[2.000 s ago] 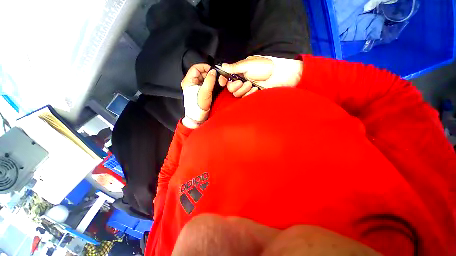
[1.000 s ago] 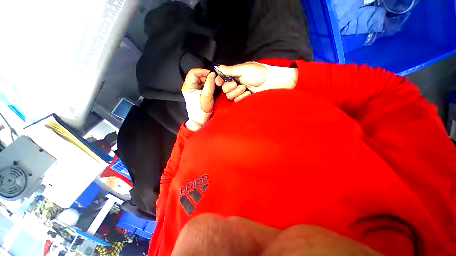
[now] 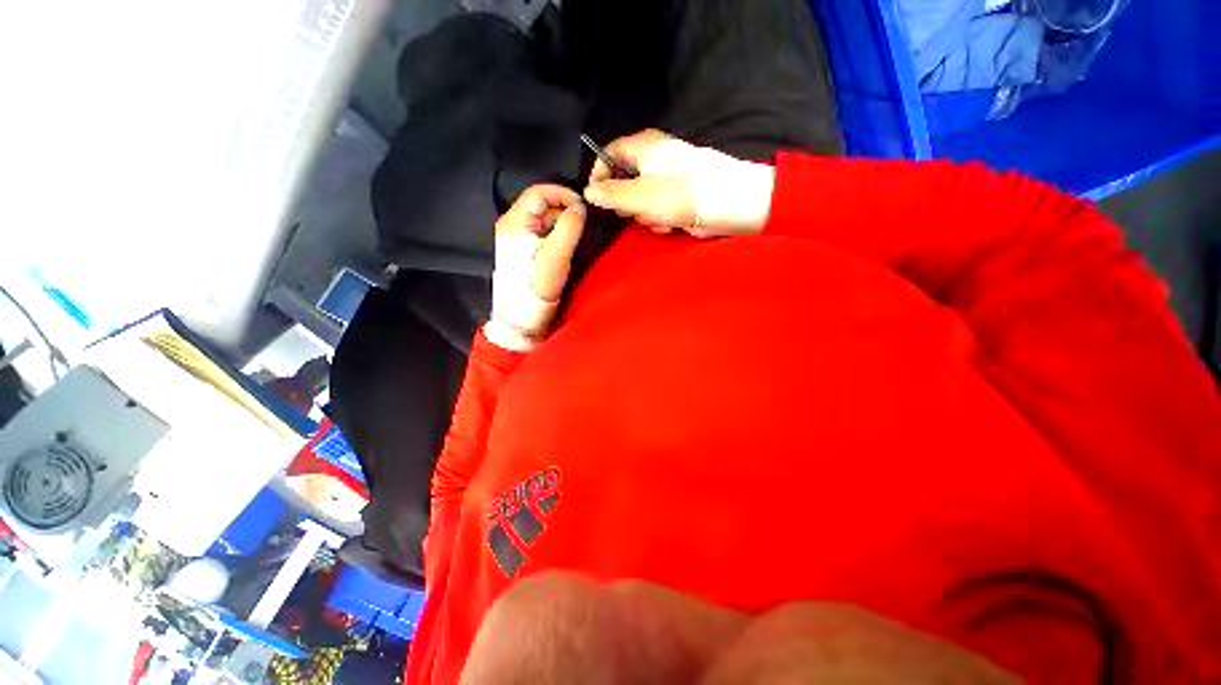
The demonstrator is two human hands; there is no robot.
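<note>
The black garment piece (image 3: 449, 187) lies bunched over my lap and hangs down at the left. My left hand (image 3: 538, 254) pinches part of the black cloth between thumb and fingers; the pinched part is small and hard to make out. My right hand (image 3: 656, 185) holds the thread snips (image 3: 605, 154), whose narrow metal tip points up and left from the fist. The fingertips of my right hand are beside those of my left, at the cloth. Most of the snips are hidden in the right hand.
The white table (image 3: 161, 121) with ruler markings is at the upper left. A blue bin (image 3: 911, 101) with light-blue cloth (image 3: 971, 47) and clear wrap is at the upper right. Other workstations and a grey fan housing (image 3: 80, 455) show at the lower left.
The snips have turned in my right hand: they lay between both hands and now their tip points up, away from the left fingertips. My left hand has barely moved.
</note>
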